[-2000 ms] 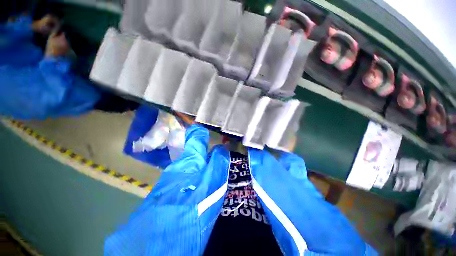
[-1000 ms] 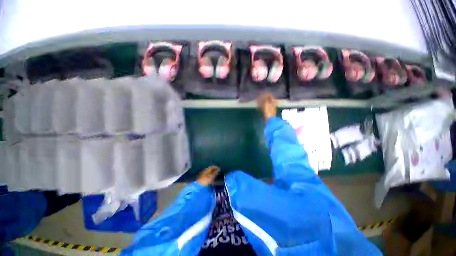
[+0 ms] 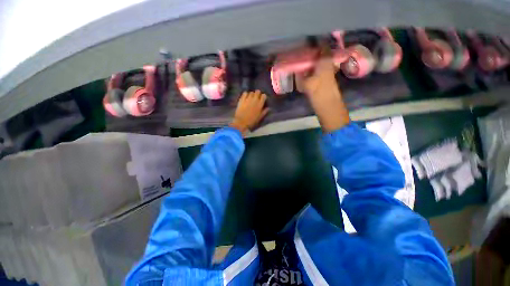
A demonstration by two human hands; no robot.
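Pink cat-ear headphones [image 3: 281,79] are in my right hand [image 3: 321,78], which grips them by the band above the belt, with one ear cup hanging down. My left hand [image 3: 250,110] lies over the near edge of a dark bubble bag [image 3: 244,72], to the left of those headphones. Whether its fingers pinch the bag is blurred. Other pink headphones [image 3: 201,84] lie on dark bags along the belt, both left and right of my hands.
Open pale boxes [image 3: 61,184] stand in rows at left. A pale rail [image 3: 285,127] divides belt and green work surface. Flat white blanks [image 3: 398,162] lie partly under my right sleeve. Small white pieces [image 3: 447,167] and clear plastic [image 3: 499,162] are at right.
My right hand has moved from the rail onto the belt and taken hold of headphones, now lifted and turned. My left hand has reached forward to the bag. The view has come closer to the belt.
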